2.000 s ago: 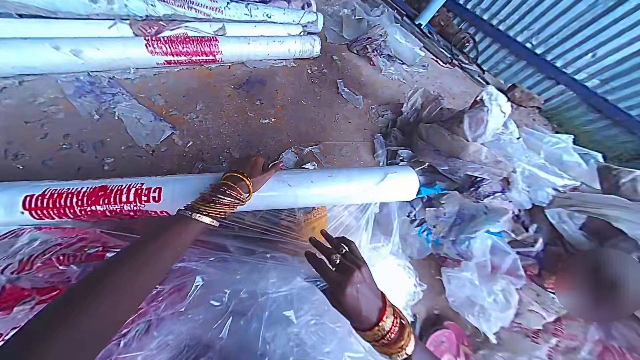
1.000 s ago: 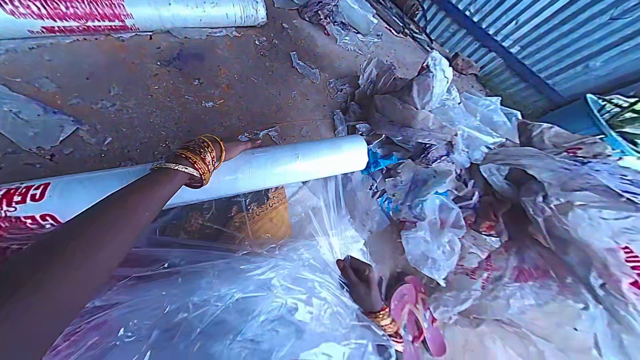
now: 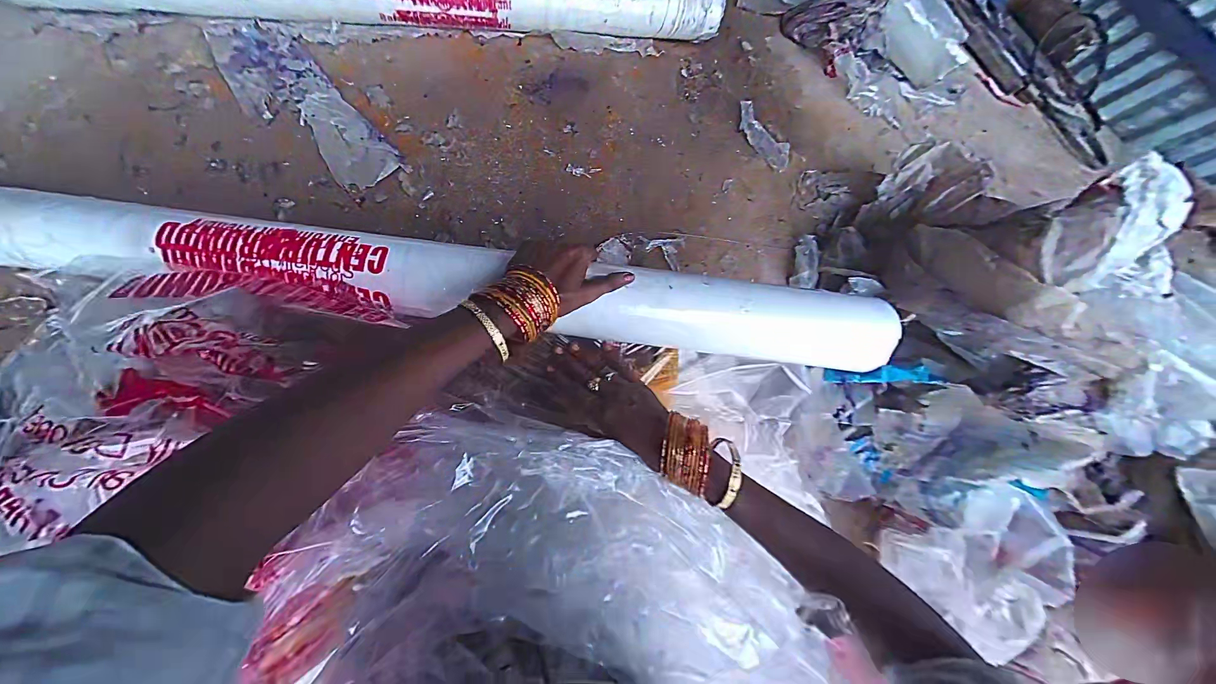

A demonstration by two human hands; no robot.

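A long white roll of plastic film (image 3: 741, 313) with red print lies across the view. My left hand (image 3: 565, 275) rests on top of it, thumb spread toward the roll's right end. Just below the roll, my right hand (image 3: 608, 389) lies with fingers extended over clear plastic film (image 3: 570, 503), which is bunched up in front of me. Whether its fingers pinch any film is unclear. Part of a yellow-brown object (image 3: 660, 369) shows under the film beside the right hand. Both wrists carry bangles.
Another white roll (image 3: 570, 14) lies at the top edge. Crumpled plastic scraps (image 3: 988, 551) are heaped on the right. A torn strip (image 3: 351, 142) lies on the dirty floor (image 3: 532, 123). Corrugated metal sheet (image 3: 1154, 85) stands at the upper right. A blurred round shape is at the lower right.
My right hand has moved from the film at the lower right up and left, close to the roll and my left hand. The left hand remains on the roll. The view has shifted.
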